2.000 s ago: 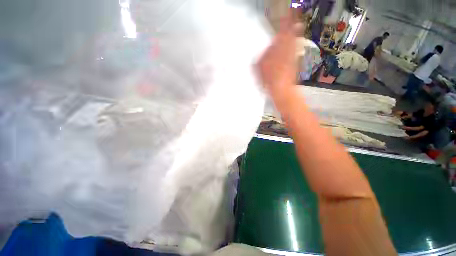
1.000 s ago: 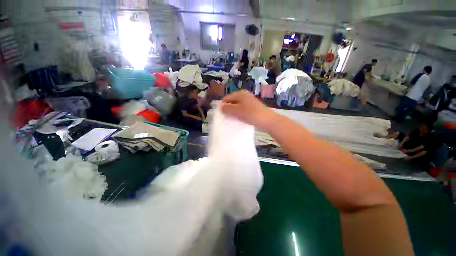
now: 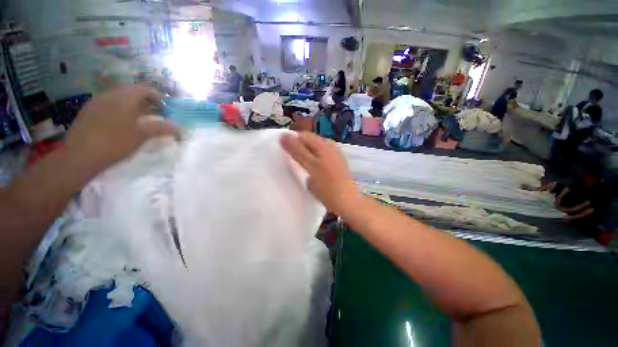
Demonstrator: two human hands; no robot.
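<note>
A white sheer fabric (image 3: 237, 223) hangs in front of me, held up by both hands. My left hand (image 3: 132, 122) grips its upper left edge; it is blurred and its fingertips are partly hidden. My right hand (image 3: 317, 166) grips the upper right corner, fingers closed on the cloth. A narrow dark gap shows between folds near the fabric's left part. The lower end runs down out of the picture.
The green table (image 3: 420, 291) is at the lower right. A blue item (image 3: 101, 318) and heaped white fabric (image 3: 61, 284) are at the lower left. Long cream fabric (image 3: 447, 177) lies beyond the table. A crouching person (image 3: 583, 196) and several others are further back.
My left hand has come into view at the upper left, holding the fabric. The fabric is now spread between both hands, and my right hand is slightly lower.
</note>
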